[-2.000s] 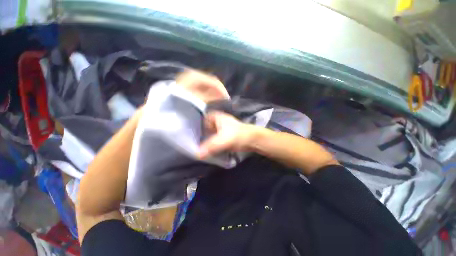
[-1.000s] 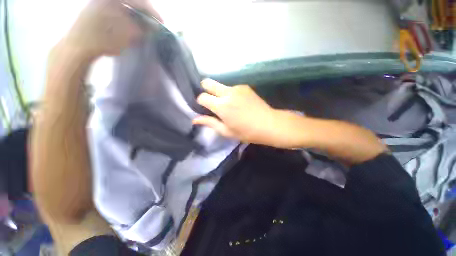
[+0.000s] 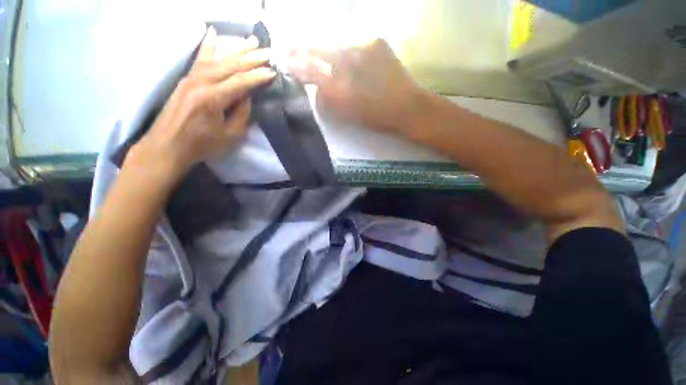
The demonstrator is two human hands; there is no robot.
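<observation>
A striped garment panel (image 3: 263,233), pale grey with dark stripes, runs from the white table down over the table edge onto my lap. My left hand (image 3: 214,105) lies on its upper end with the fingers spread, pressing the cloth to the table. A dark grey strip (image 3: 297,135) hangs beside its fingertips. My right hand (image 3: 361,79) is blurred at the upper end of the cloth, fingertips in bright glare. Whether it grips the cloth cannot be told.
The cream machine body (image 3: 594,53) stands at the upper right. Orange and red scissors (image 3: 594,149) lie at the right, with more handles (image 3: 639,116) behind. The green table edge (image 3: 421,174) crosses the view. A red crate (image 3: 26,263) is low at left.
The cloth has been brought up onto the table. My left hand has come down flat on it. My right hand has moved up from near my lap to the cloth's upper end.
</observation>
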